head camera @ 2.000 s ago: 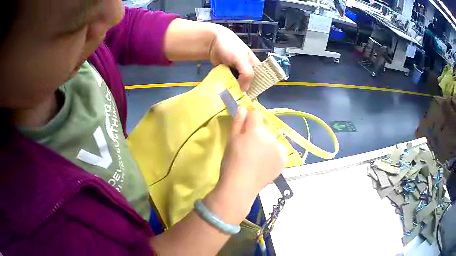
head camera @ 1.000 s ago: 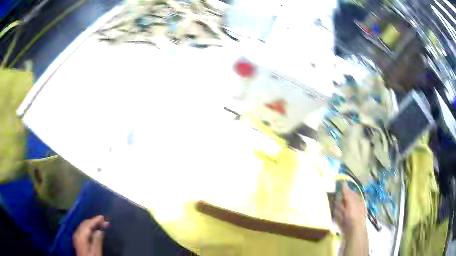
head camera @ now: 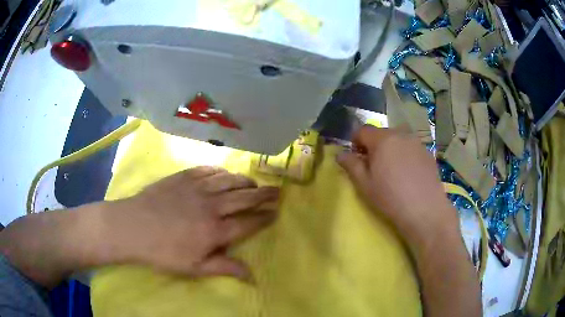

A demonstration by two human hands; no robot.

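Observation:
The yellow tote bag point(head camera: 347, 260) lies spread under the head of the white-grey pattern sewing machine point(head camera: 266, 105), with a centre seam towards me. A small yellow presser frame point(head camera: 302, 162) with dark marks sits on the bag under the head. My left hand point(head camera: 204, 223) lies flat on the bag, left of the seam, holding nothing. My right hand point(head camera: 396, 173) is just right of the presser frame, slightly blurred, with thumb and finger closed on a small thin piece whose kind I cannot tell. The needle is hidden.
Khaki tabs point(head camera: 459, 102) with blue-wrapped hooks are piled at the right. Small dark-and-red snips point(head camera: 499, 251) lie near the table's right edge. Yellow handles point(head camera: 74, 158) loop out on both sides. The machine has a red button point(head camera: 71, 54). A dark panel point(head camera: 542, 74) stands far right.
The view has turned from another person holding a yellow bag to the machine. Both my hands have come onto the bag, the right one now beside the presser frame.

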